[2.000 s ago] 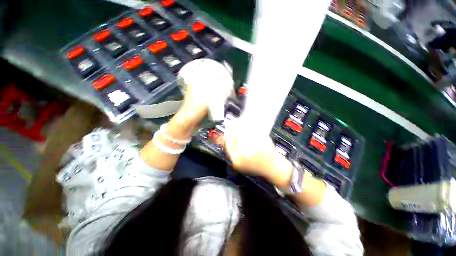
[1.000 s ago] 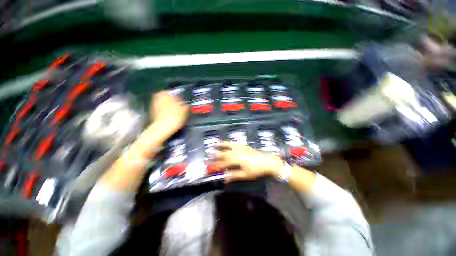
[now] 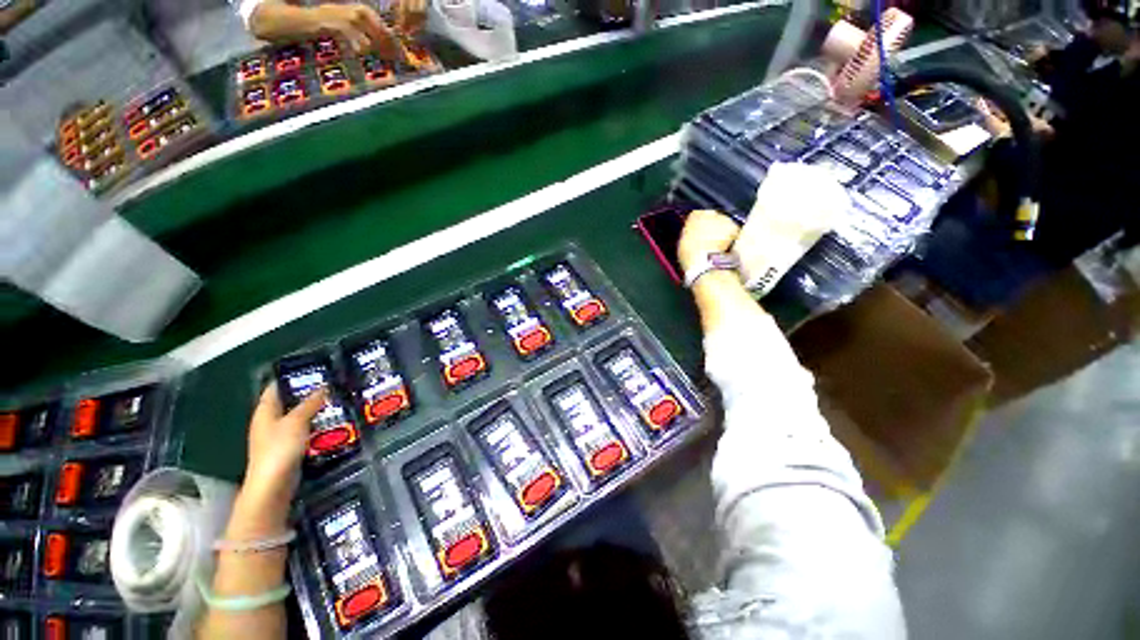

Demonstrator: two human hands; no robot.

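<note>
A clear tray (image 3: 569,503) holds two rows of black electronic units with red-orange ends and pale labels. My left hand (image 3: 278,435) is at the tray's back-left pocket, its thumb on the face and its fingers at the left edge of the unit (image 3: 328,434) there. My right hand (image 3: 710,238) reaches forward right, over a dark smartphone (image 3: 661,238) with a pink-red edge, beside a cream tumbler (image 3: 790,225). Its fingertips are hidden, and I cannot tell whether it holds anything.
A white roll (image 3: 153,540) lies left of the tray, beside another tray of units (image 3: 94,485). Stacked clear trays (image 3: 825,150) stand behind the tumbler. A brown box (image 3: 894,375) is below at right. Across the green bench, another person's hands (image 3: 363,28) work over a tray.
The view has turned right. My right hand has left the units and moved out to the smartphone and tumbler. My left hand is now on the back-left unit. The wide white strip from the oldest frame no longer hangs over the tray.
</note>
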